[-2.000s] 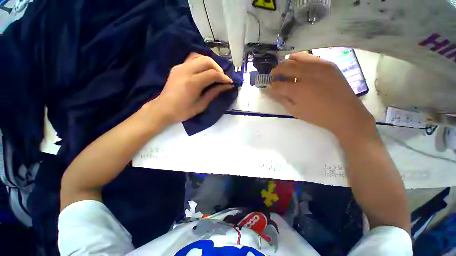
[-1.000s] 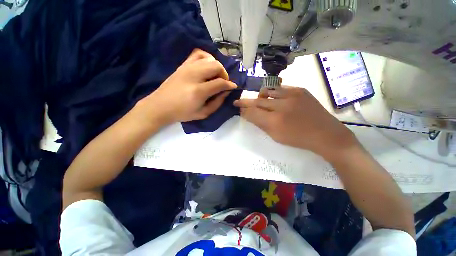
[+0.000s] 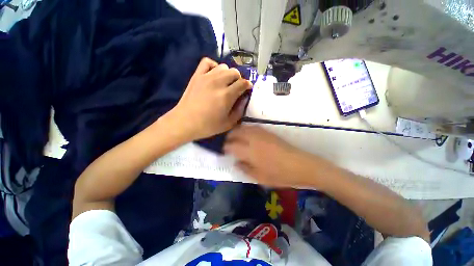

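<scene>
A dark navy garment piece [image 3: 130, 57] lies heaped left of the needle and hangs over the table's front edge at left. My left hand [image 3: 215, 96] grips its edge close beside the presser foot [image 3: 254, 74]. My right hand [image 3: 260, 153] is blurred, with its fingertips at the lower corner of the cloth near the front edge; whether it grips the cloth cannot be told. The off-white sewing machine [image 3: 400, 41] stands above, with a ridged metal knob [image 3: 281, 88] right of the needle.
A lit smartphone [image 3: 352, 87] lies under the machine arm, with a white cable [image 3: 395, 143] running right. The white table edge [image 3: 322, 174] has faint ruler marks. Dark strips [image 3: 447, 218] lie at lower right. Striped cloth [image 3: 15, 200] hangs at lower left.
My right hand has moved from beside the knob down and left to the cloth's lower corner. My left hand stays on the cloth near the foot, its fingers more curled. The camera view has shifted slightly.
</scene>
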